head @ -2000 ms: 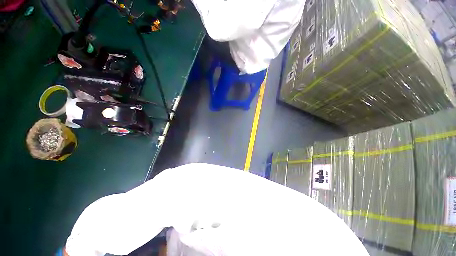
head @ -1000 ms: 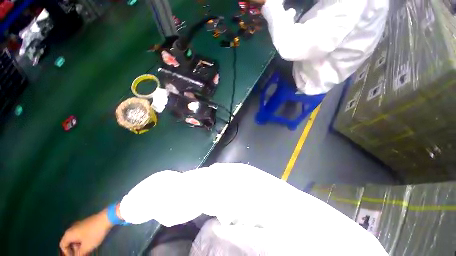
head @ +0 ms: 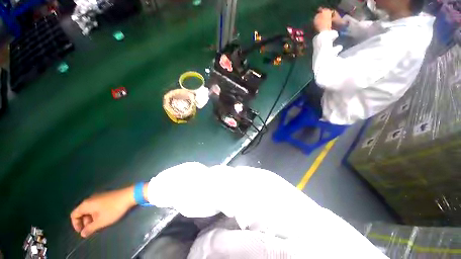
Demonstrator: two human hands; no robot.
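My right hand [head: 101,211] is over the green bench mat [head: 151,136] at lower left, with a blue band [head: 140,193] on its wrist. Its fingers are curled in and nothing shows in them. My left hand is out of the picture. A loose pile of small silver parts [head: 35,245] lies at the lower left edge, left of and below my hand. A small red-edged square piece [head: 119,92], likely a circuit board, lies alone farther up the mat.
A round tub [head: 179,105] stands beside a yellow tape roll [head: 191,81] and black stations [head: 235,93] with cables. Another person in a white coat [head: 374,66] works at the bench's far right, above a blue stool [head: 303,132]. Wrapped cartons [head: 404,157] stand at right.
The view has swung left, so the bench things sit farther right. My right hand, cut off at the edge before, now shows fully, and the silver pile has come into view.
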